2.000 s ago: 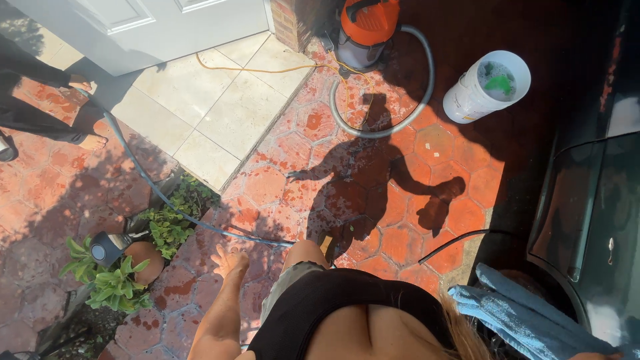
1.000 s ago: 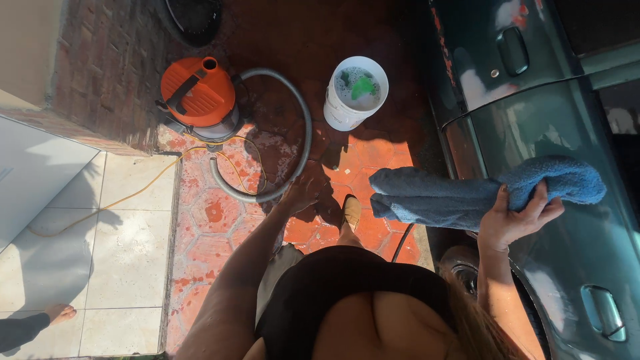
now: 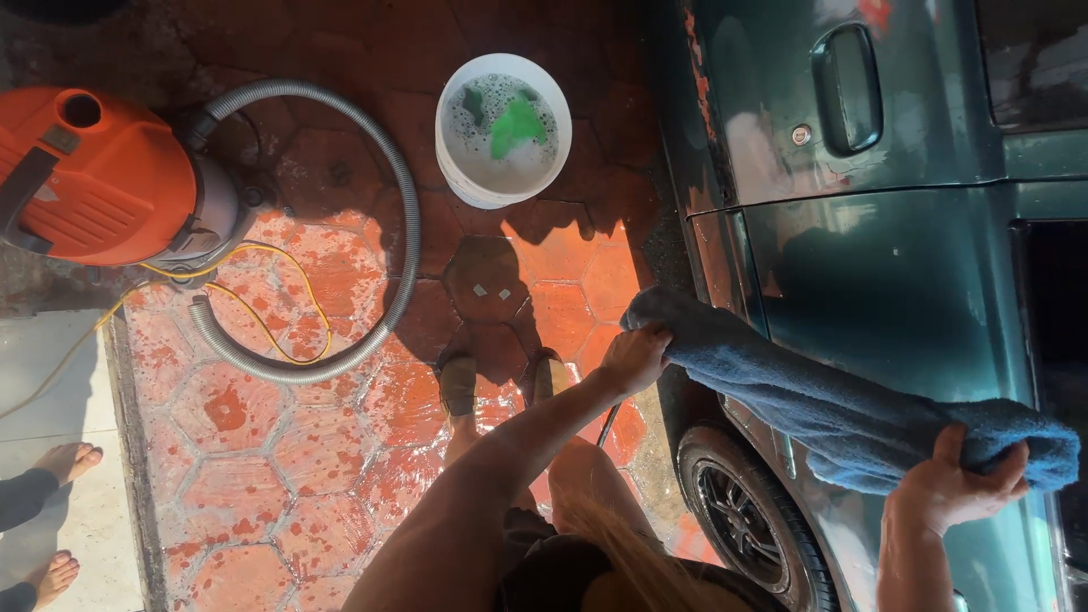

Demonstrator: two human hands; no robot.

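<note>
A blue towel (image 3: 790,382) is stretched between my two hands beside the side of a green car (image 3: 884,297). My left hand (image 3: 637,355) grips the towel's upper left end, fingers closed around it. Farther right and lower, my right hand (image 3: 965,484) holds the towel's other end, thumb and fingers pressed into the cloth. Ahead of me stands a white plastic bucket (image 3: 467,183) of sudsy water, with a bright green cloth-like item (image 3: 517,126) in it and a darker piece next to that.
An orange wet-dry vacuum (image 3: 110,187) stands at the left, its grey hose (image 3: 410,229) curled over wet hexagonal tiles (image 3: 234,493). A yellow cord (image 3: 314,302) lies there too. Another person's bare feet (image 3: 68,463) are on pale tiles at lower left. A car wheel (image 3: 748,510) is close on my right.
My left hand has come from empty, low in front of me, to the towel's end. The towel, bunched in my right hand a second ago, is now held at both ends. The view has turned toward the car.
</note>
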